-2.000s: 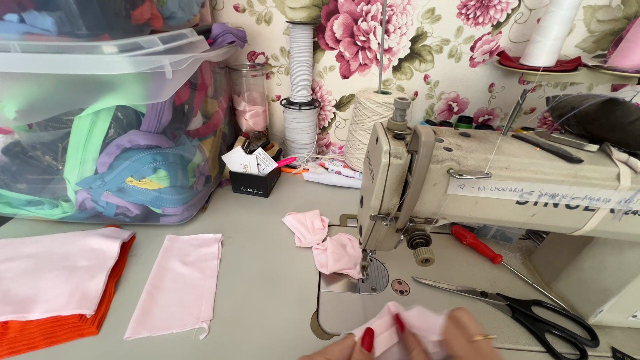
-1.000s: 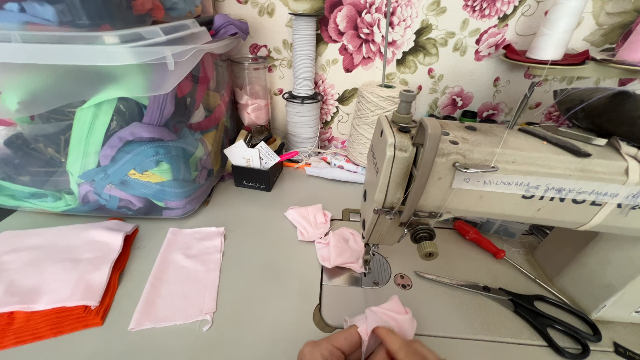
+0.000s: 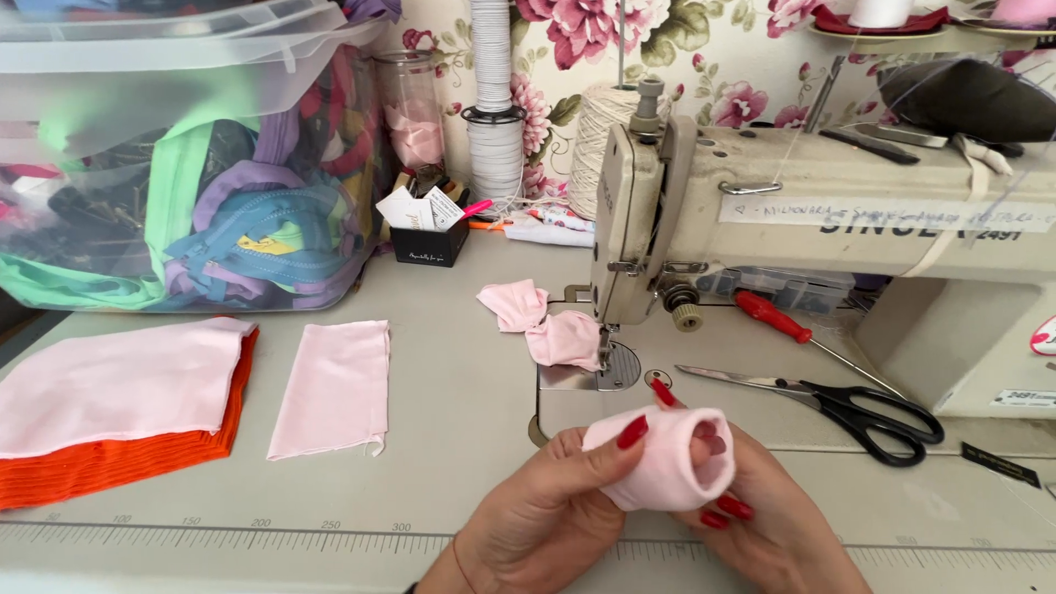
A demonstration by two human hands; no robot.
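A small tube of pink fabric (image 3: 660,462) with an open round end is held between both hands, in front of the sewing machine. My left hand (image 3: 557,503) grips its left side, thumb on top. My right hand (image 3: 759,511) holds it from behind and from the right, with fingertips showing above and below it; a finger shows inside the opening. Two bunched pink fabric pieces lie by the machine's needle, one (image 3: 565,340) at the presser foot and the other (image 3: 513,305) behind it to the left. A folded pink fabric piece (image 3: 334,388) lies flat to the left.
Black-handled scissors (image 3: 866,412) and a red screwdriver (image 3: 771,316) lie right of the needle of the Singer sewing machine (image 3: 825,177). Pink fabric (image 3: 124,384) rests on orange ribbed fabric (image 3: 165,466) at left, before a clear plastic bin (image 3: 99,223). A black card box (image 3: 427,245) stands behind.
Both hands and the pink piece have come up into fuller view. The piece, bunched at the fingertips a second ago, now shows as a tube with its opening to the right.
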